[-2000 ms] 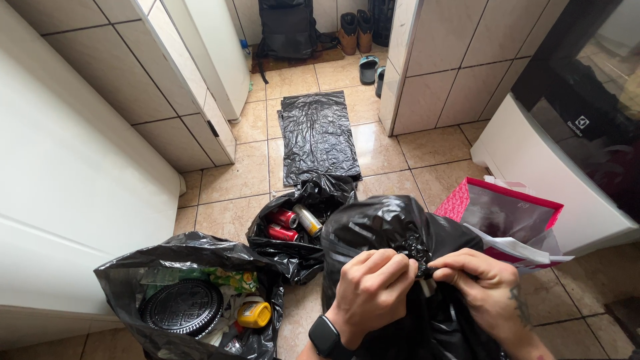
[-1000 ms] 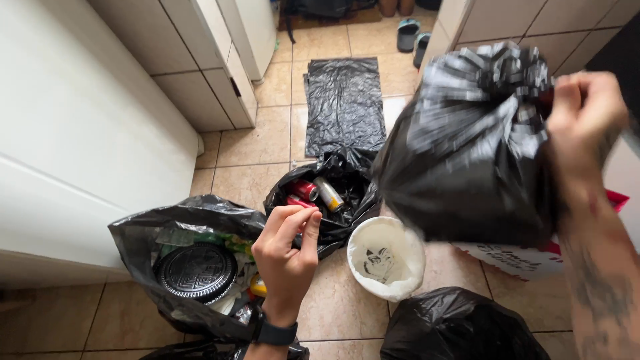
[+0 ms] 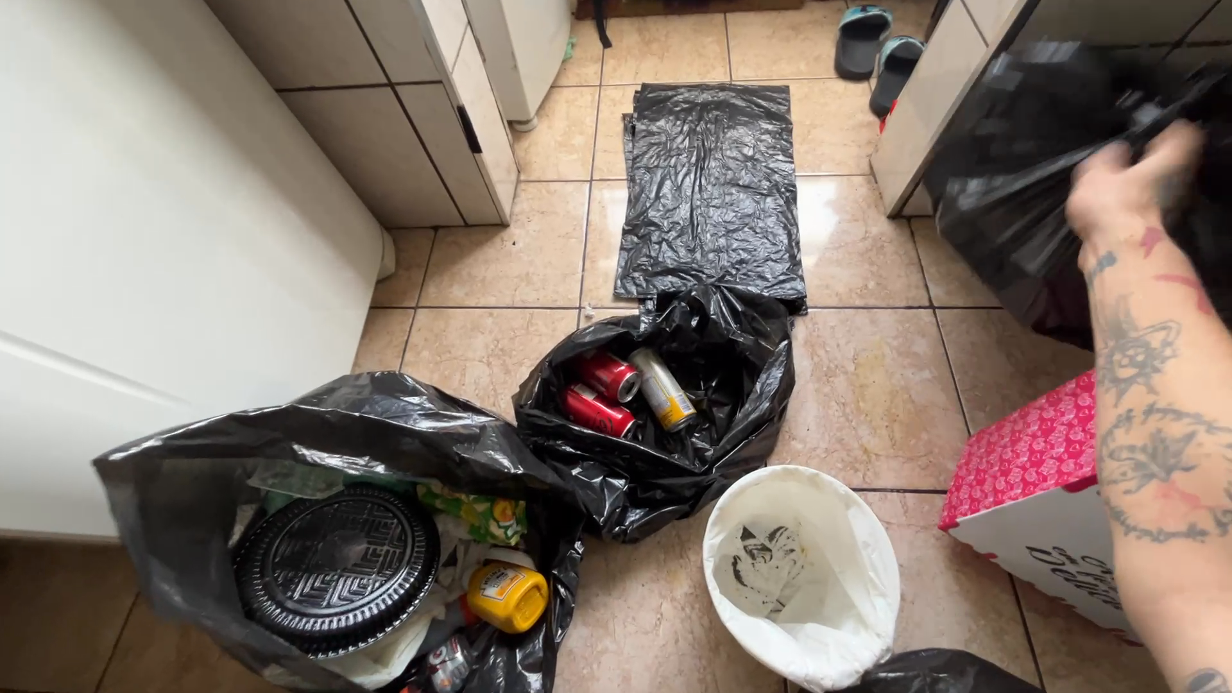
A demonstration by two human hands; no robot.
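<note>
My right hand (image 3: pixel 1136 188) grips the gathered top of a full black plastic garbage bag (image 3: pixel 1020 231), blurred at the upper right. My left hand is out of frame. An open black bag with drink cans (image 3: pixel 664 390) in it, red ones and a silver-and-yellow one, stands at the centre. At lower left, a larger open black bag (image 3: pixel 385 414) contains a round black plastic tray (image 3: pixel 337 568), a yellow bottle (image 3: pixel 507 597) and wrappers. A white bin (image 3: pixel 799 568), its inside marked with dark smudges, stands to the right of the bags.
Flat black plastic bags (image 3: pixel 712 192) lie on the tiled floor beyond the cans. A pink-and-white paper bag (image 3: pixel 1030 462) is at right, below my forearm. Slides (image 3: pixel 861 43) lie near the tiled wall end at upper right. A white door (image 3: pixel 173 269) borders the left; another black bag (image 3: pixel 943 674) shows at the bottom.
Both hands were at the full bag's gathered top two seconds ago. My right hand has carried that bag up and to the right, uncovering the white bin. My left hand has left the view.
</note>
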